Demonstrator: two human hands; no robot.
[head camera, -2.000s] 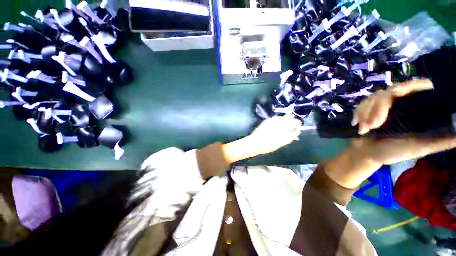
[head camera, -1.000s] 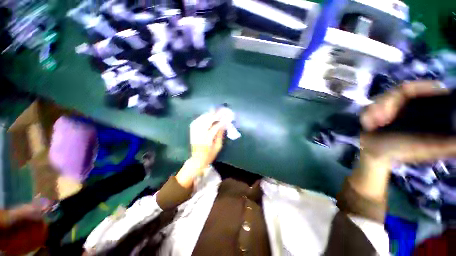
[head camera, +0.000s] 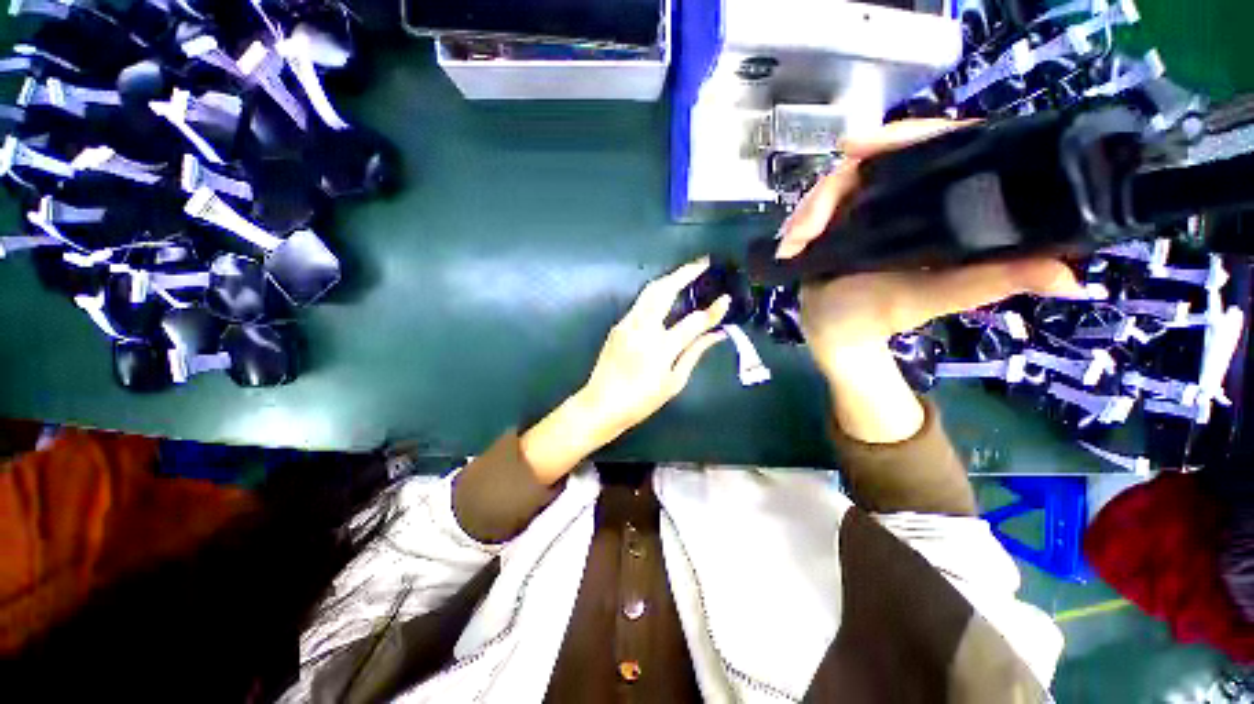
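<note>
My left hand (head camera: 644, 347) holds a small black module (head camera: 710, 292) in its fingertips, low over the green bench mat. A white-lilac ribbon cable (head camera: 747, 356) sticks out of the module toward me. My right hand (head camera: 869, 305) is closed around a thick black electric screwdriver (head camera: 963, 200), held nearly level, with its front end pointing left close beside the module. The screwdriver bit cannot be made out, and I cannot tell whether it touches the module.
The screw feeder (head camera: 814, 69) stands behind my right hand. A shallow white box (head camera: 557, 74) with a dark flat object on it is left of the feeder. Modules (head camera: 237, 292) lie spread at the left. A denser heap (head camera: 983, 344) lies at the right, partly behind the screwdriver.
The view has swung back from the left. My left hand now holds a module near the screwdriver's front. The screwdriver has come in from the right edge to beside the feeder's front.
</note>
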